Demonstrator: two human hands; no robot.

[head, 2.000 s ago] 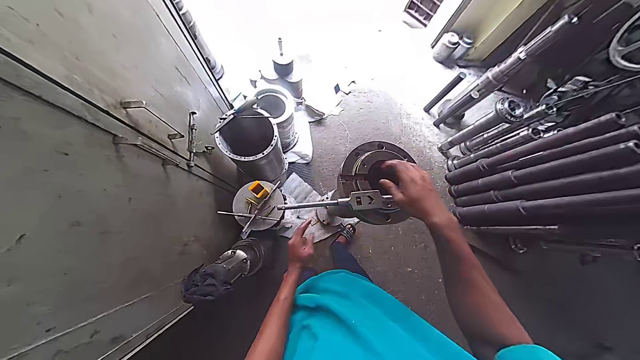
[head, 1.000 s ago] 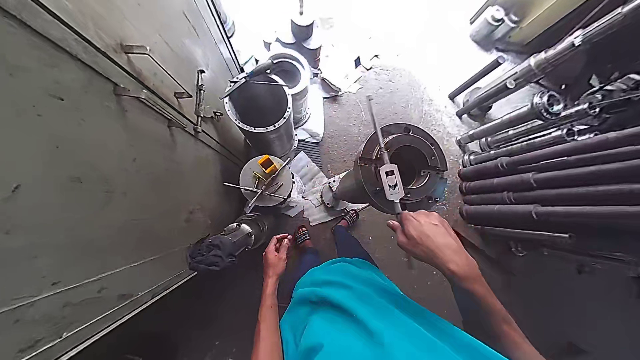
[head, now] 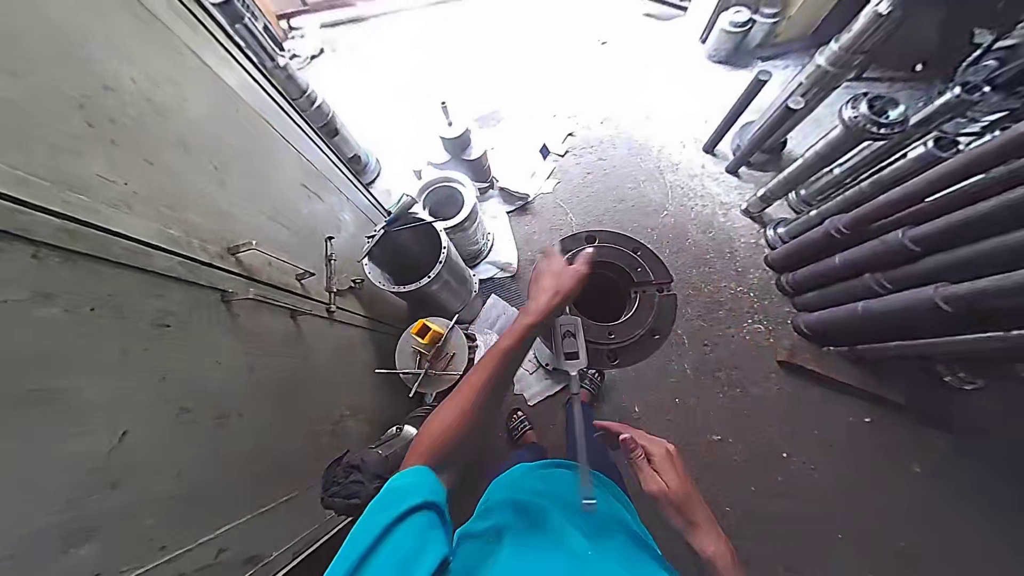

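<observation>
A large tap wrench [head: 570, 344] with a long steel handle lies over the left part of a dark flanged metal cylinder [head: 652, 320], which has a ring of holes and a wide round bore. My left hand [head: 558, 282], slightly blurred, is closed around the wrench's far handle at the flange's upper left. The near handle points toward my body. To the right of that handle is my right hand [head: 660, 476], its fingers apart and nothing in them. The tap, if one is fitted under the wrench, cannot be seen.
Left of the flange stand open metal cylinders [head: 460, 276] and a round stand [head: 406, 364] holding a yellow block and thin rods. Metal cabinet doors [head: 184, 336] line the left. Long dark shafts [head: 904, 308] lie along the right. Papers and my feet are beside the flange.
The wrench has turned over the flange. My left hand has moved from low on the left up to the far handle; my right hand has let go of the near handle.
</observation>
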